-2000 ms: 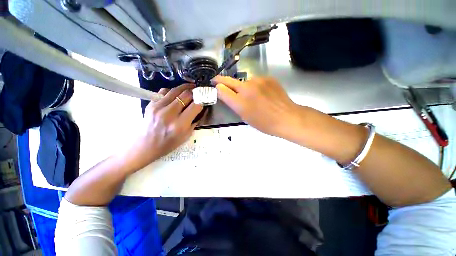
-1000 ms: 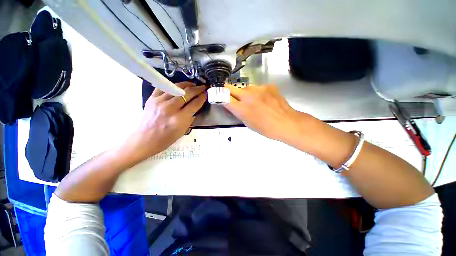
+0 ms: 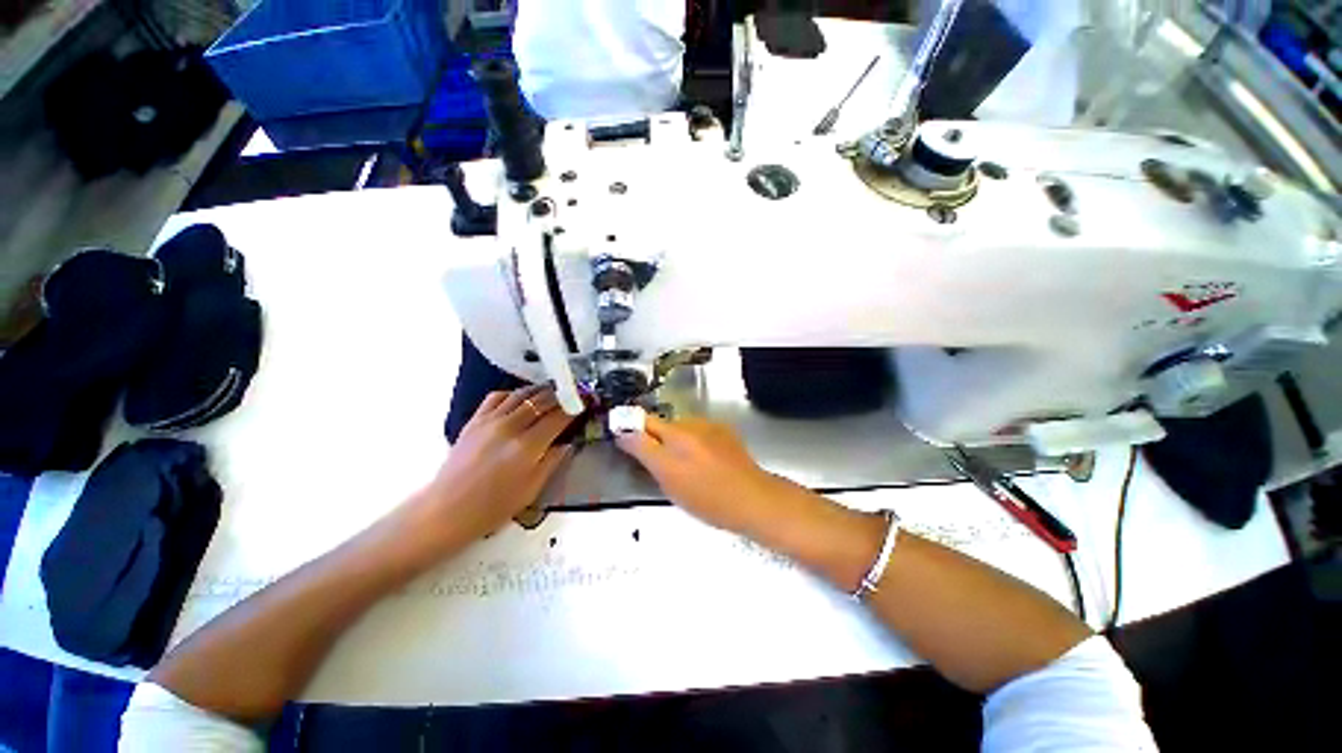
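The white sewing machine [image 3: 824, 250] stands across the table, with a red logo on its arm. Black fabric [image 3: 478, 386] lies at the left of the sewing point and under the machine head. My left hand [image 3: 508, 459] rests on this fabric with fingers bent, a ring on one finger. My right hand [image 3: 698, 465] is at the right of the white ribbed knob [image 3: 627, 419], its fingertips close to the sewing point. The knob and machine head hide the needle and the fingertips, so the grip of either hand is unclear.
A black panel stack [image 3: 130, 547] and puffier black pouches [image 3: 199, 331] lie on the left of the table. Red-handled snips [image 3: 1030, 515] lie at right, near a black piece [image 3: 1219, 456]. A dark pad [image 3: 817, 380] lies under the arm. A blue crate [image 3: 331, 66] stands behind.
The view has tilted up and widened, so the whole machine and the area behind it now show. Both hands stay by the sewing point, with little clear movement.
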